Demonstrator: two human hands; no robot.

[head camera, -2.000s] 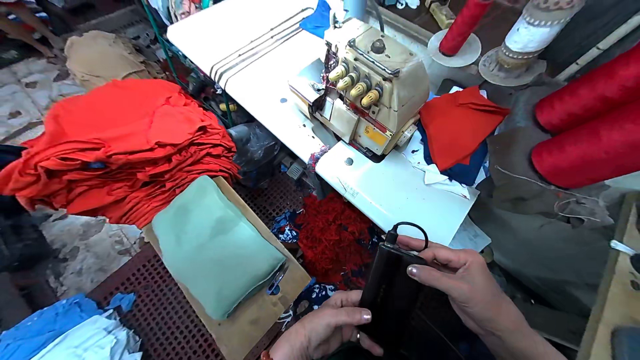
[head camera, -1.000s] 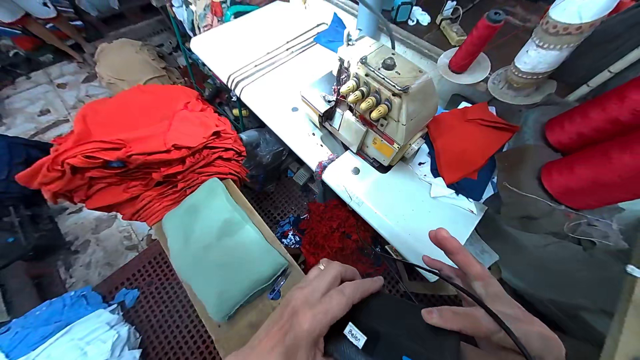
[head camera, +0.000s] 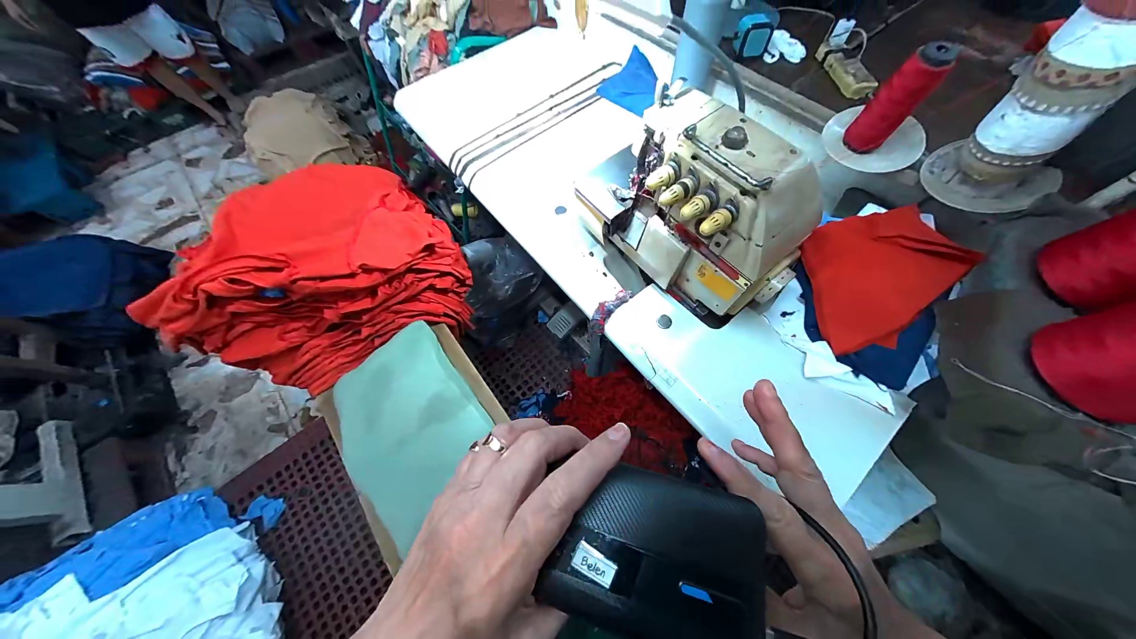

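A black, rounded device (head camera: pixel 657 541) with a textured top, a blue mark and a small label bearing writing is low in the middle. My left hand (head camera: pixel 488 532), with a ring on one finger, grips it from the left. Beside its right side is my right hand (head camera: pixel 790 506), fingers spread and pointing up; whether its palm touches the device is hidden. A black cable (head camera: pixel 843 555) runs over the right hand. Beyond the hands stands a cream overlock sewing machine (head camera: pixel 728 195) on a white table (head camera: pixel 710 373). Folded light green fabric (head camera: pixel 408 426) lies left of my left hand.
Red fabric is piled (head camera: pixel 311 257) at left, blue and white cloths (head camera: pixel 151 568) below. Red scraps (head camera: pixel 621 413) lie beneath the table edge. Orange-red cloth (head camera: pixel 879 275), a red thread cone (head camera: pixel 901 98) and large red spools (head camera: pixel 1092 355) are at right. A person's legs (head camera: pixel 169 62) show upper left.
Two seconds ago both hands held the black device upright with a cable at its top. It now lies turned, its labelled side showing, and my right hand's fingers have spread.
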